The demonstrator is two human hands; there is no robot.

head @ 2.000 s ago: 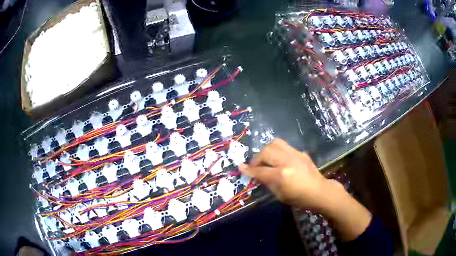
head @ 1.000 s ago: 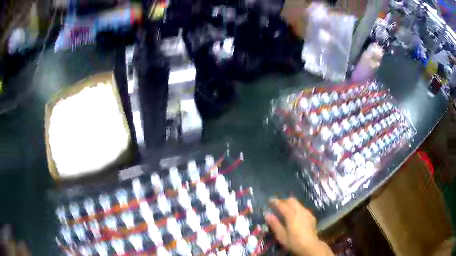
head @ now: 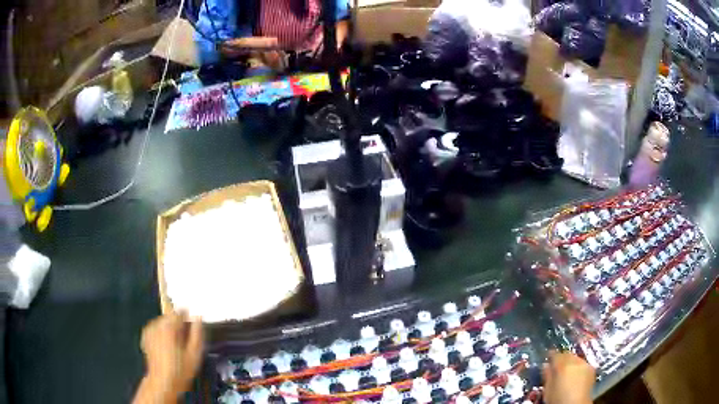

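Observation:
The clear blister tray (head: 378, 306) lies at the bottom centre, its lower part cut off by the picture's edge. It holds rows of small motors with white plastic pieces (head: 368, 338) and red and orange lead wires (head: 331, 367). My left hand (head: 170, 355) is blurred at the lower left corner of the parts box (head: 162, 260), a cardboard box full of white pieces. I cannot tell if it holds anything. My right hand (head: 569, 377) is at the bottom edge, right of the tray, partly cut off; its fingers are not clear.
Stacked filled trays (head: 631, 268) lie at the right. A black column on a white base (head: 355, 229) stands behind the tray. Black plastic housings (head: 489, 134) are heaped behind. A yellow and blue fan (head: 33, 162) is far left. A person (head: 288, 24) is opposite. A bottle (head: 650, 154) stands back right.
The view has tilted up, so the tray sits lower and the fan, housings and person show. My left hand has come into view beside the parts box. My right hand stays right of the tray.

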